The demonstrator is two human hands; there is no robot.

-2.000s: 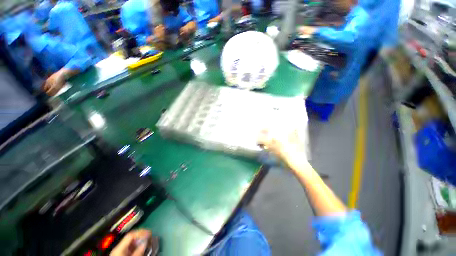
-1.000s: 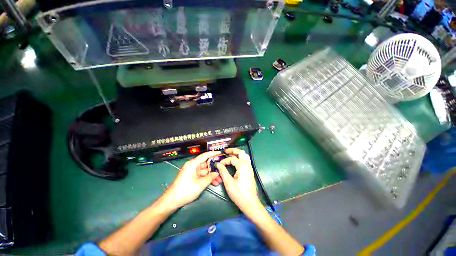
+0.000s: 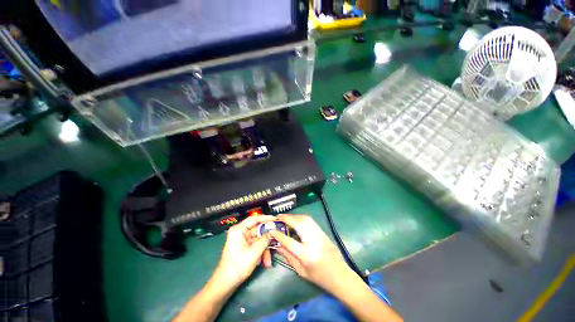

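Note:
A small dark watch housing (image 3: pixel 275 229) is held between my two hands, just in front of the black bench fixture (image 3: pixel 246 182). My left hand (image 3: pixel 243 248) grips it from the left and my right hand (image 3: pixel 307 244) from the right, thumbs on top. The fingers hide part of it. The fixture shows red digits and a lit red switch. Its raised nest (image 3: pixel 243 149) bears something with a copper-orange rim. A stack of clear blister trays (image 3: pixel 441 151) lies at the right, with small parts in its near pockets.
Two housings (image 3: pixel 328 112) and tiny silvery bits (image 3: pixel 342 178) lie between fixture and clear trays. Black trays (image 3: pixel 38 251) are at the left, a black cable loop (image 3: pixel 135 217) beside the fixture. An acrylic guard (image 3: pixel 208 94) overhangs it. A white fan (image 3: pixel 508 72) stands behind the clear trays.
Two seconds ago my right hand was over the clear trays; now both hands are together at the housing. Since one second ago the view has shifted, showing more of the board above the guard.

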